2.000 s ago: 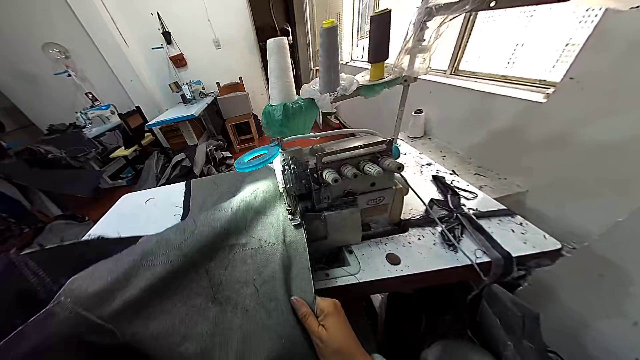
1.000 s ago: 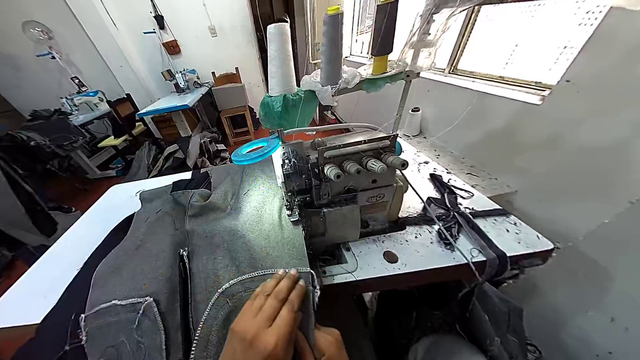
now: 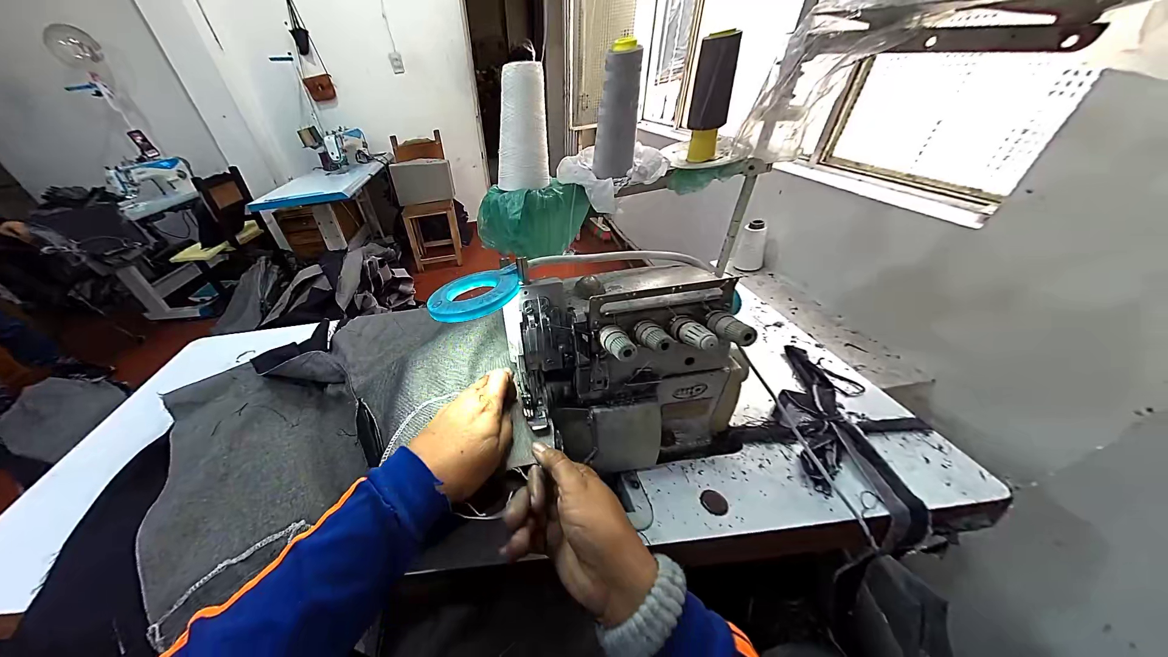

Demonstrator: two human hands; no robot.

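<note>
Grey fabric (image 3: pixel 246 456) with white overlocked edges lies over the left of the table and runs up to the overlock sewing machine (image 3: pixel 639 365). My left hand (image 3: pixel 470 433) rests on the fabric just left of the presser foot (image 3: pixel 538 418). With thumb and fingers, my right hand (image 3: pixel 579 520) pinches the fabric's near edge right in front of the foot; some of its fingers are curled beneath. A blue ring (image 3: pixel 474 295) sits at the machine's upper left. White (image 3: pixel 523 128), grey (image 3: pixel 619 114) and black (image 3: pixel 714 82) thread cones stand behind.
Dark fabric strips (image 3: pixel 821 420) and lint lie on the white tabletop (image 3: pixel 675 502) at right, beside a dark round disc (image 3: pixel 714 502). A small thread cone (image 3: pixel 751 246) stands by the wall. Farther back are other sewing tables (image 3: pixel 319 187), a wooden chair (image 3: pixel 424 205) and fabric heaps (image 3: pixel 338 283).
My left hand has moved up from the fabric's near part to beside the presser foot. The fabric's overlocked curved edge has shifted toward the machine. Both blue sleeves have come into view.
</note>
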